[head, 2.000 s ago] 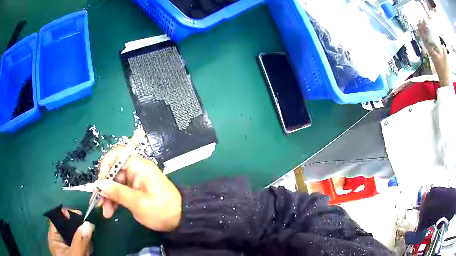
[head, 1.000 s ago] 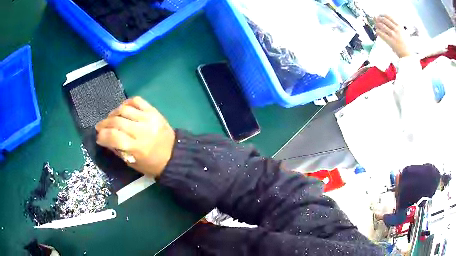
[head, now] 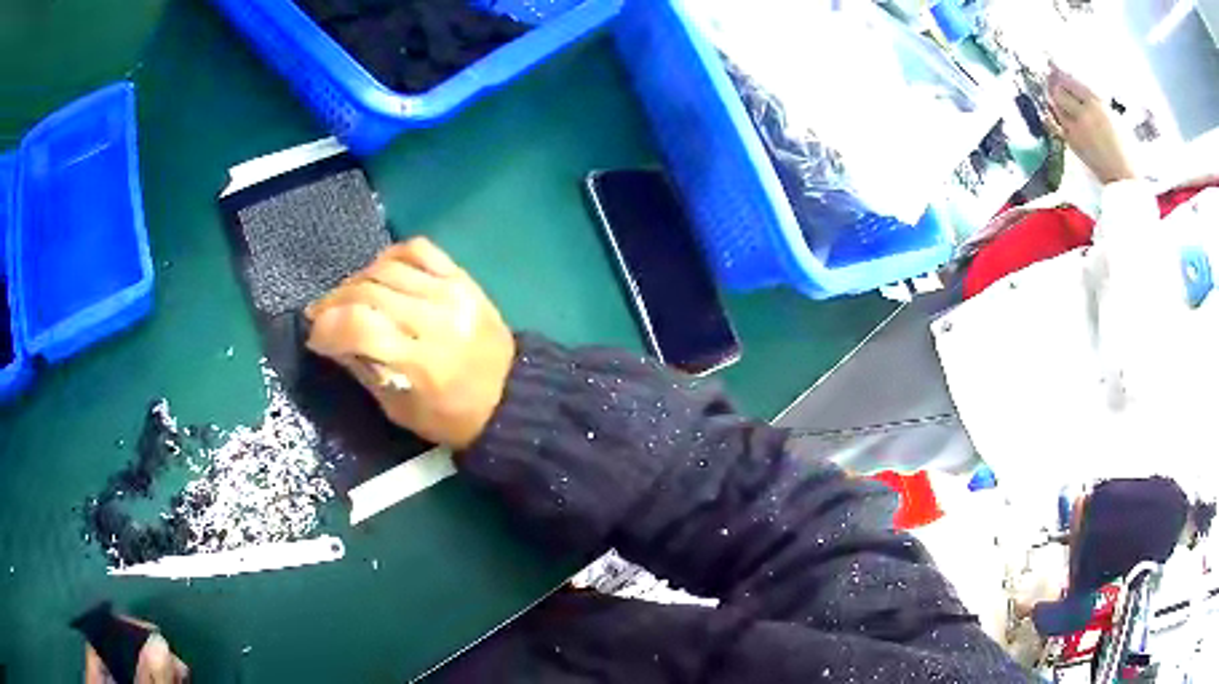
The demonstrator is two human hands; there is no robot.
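My right hand (head: 415, 345) is over the black sheet (head: 361, 425), fingers pinched down at the lower edge of the grid of tiny pieces (head: 314, 238). A small silvery bit shows at the hand, seemingly the tweezers (head: 392, 382); their tips are hidden. My left hand (head: 158, 663) is at the bottom left, cut off by the edge, holding a small black workpiece (head: 118, 639) with a flared end. A heap of loose black and white bits (head: 261, 474) lies between the hands, with a white plastic strip (head: 241, 557) along its lower edge.
Two joined blue bins (head: 83, 221) are at left, one cut off. A blue basket of black parts (head: 361, 100) and another with clear bags (head: 729, 227) stand at the back. A smartphone (head: 662, 274) lies right of the sheet. Another person's arm (head: 1096, 140) shows at upper right.
My right hand has moved from the workpiece in my left hand to the black sheet and stays there. The left hand sits lower in view. The camera view has shifted.
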